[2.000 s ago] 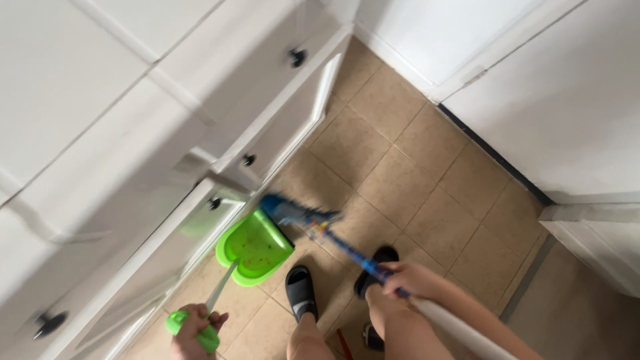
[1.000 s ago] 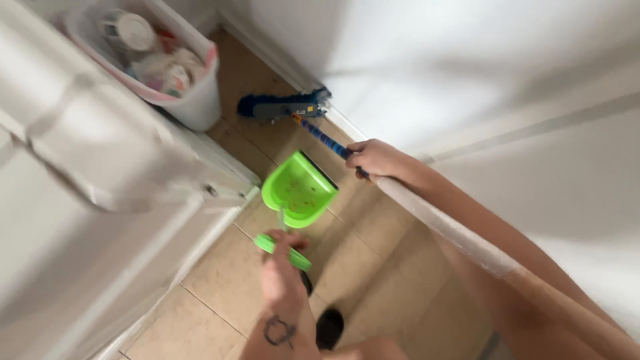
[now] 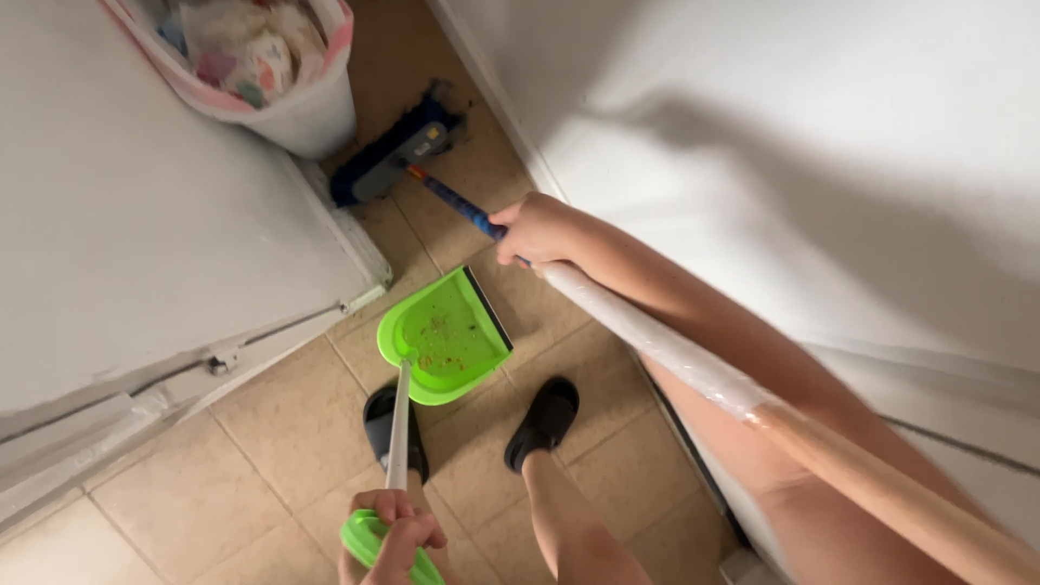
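My left hand (image 3: pixel 394 532) grips the green handle of a long-handled dustpan, low in the view. The dustpan's green pan (image 3: pixel 445 337) holds crumbs and bits of debris, its black lip facing right. My right hand (image 3: pixel 524 231) is closed around the blue lower part of a broom's stick, whose upper part is wrapped in clear plastic (image 3: pixel 650 333). The broom head (image 3: pixel 394 150), grey with dark blue bristles, rests on the tiled floor above the pan, apart from it. Dust clings at its upper right end.
A white trash bin (image 3: pixel 313 122) with a pink-edged liner full of refuse stands at the upper left, close to the broom head. A white wall (image 3: pixel 731 122) with a baseboard runs along the right. White cabinetry (image 3: pixel 162 219) is on the left. My feet in black slides (image 3: pixel 546 418) stand below the pan.
The view has shifted from the drawers to the corner with the bin. The broom head, beside the dustpan two seconds ago, is now apart from it, near the bin. Both hands keep their holds.
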